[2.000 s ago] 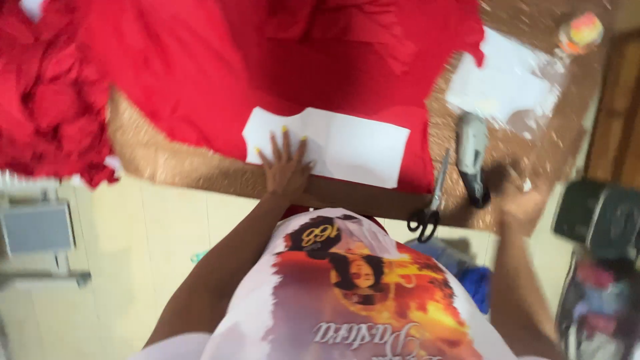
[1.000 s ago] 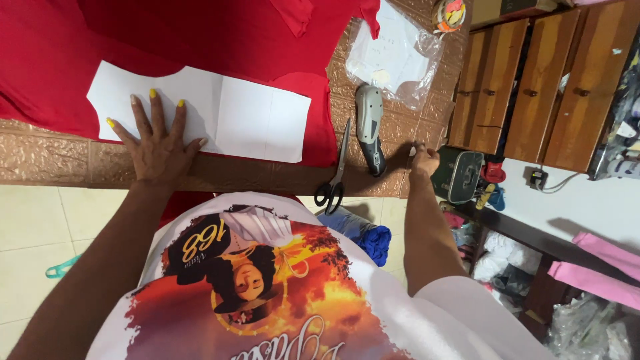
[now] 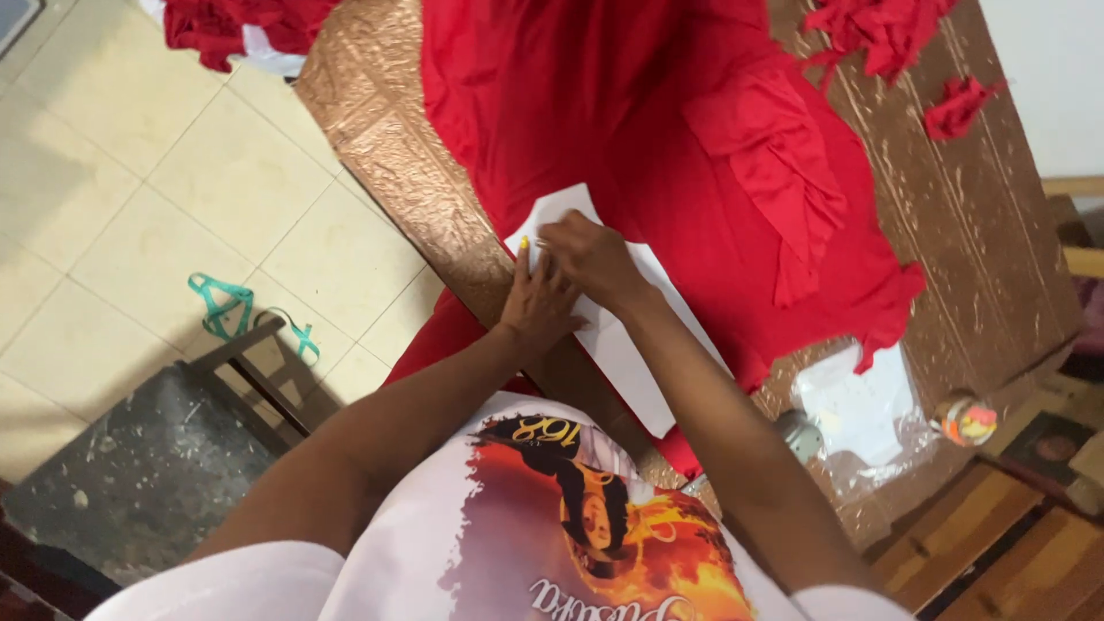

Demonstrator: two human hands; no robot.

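Note:
A white paper pattern piece (image 3: 642,371) lies on red fabric (image 3: 621,129) along the near edge of the table. My left hand (image 3: 542,302) rests on the pattern with its fingers spread, pressing near the upper end. Just beside it, my right hand (image 3: 595,259) is bent over the pattern with its fingers closed together; whether something small is between the fingertips is hidden. Behind my right forearm, part of the grey electric cutter (image 3: 799,435) shows. The scissors are mostly hidden by that arm.
The table (image 3: 371,129) has a brown embossed cover. At the right are a clear plastic bag with white sheets (image 3: 858,401), a small jar (image 3: 966,420) and red scraps (image 3: 957,108). A dark stool (image 3: 147,466) and green tape (image 3: 226,306) stand or lie at left.
My right hand has moved from the table's right side, beyond the cutter, onto the pattern next to my left hand. The view has turned and shifted strongly.

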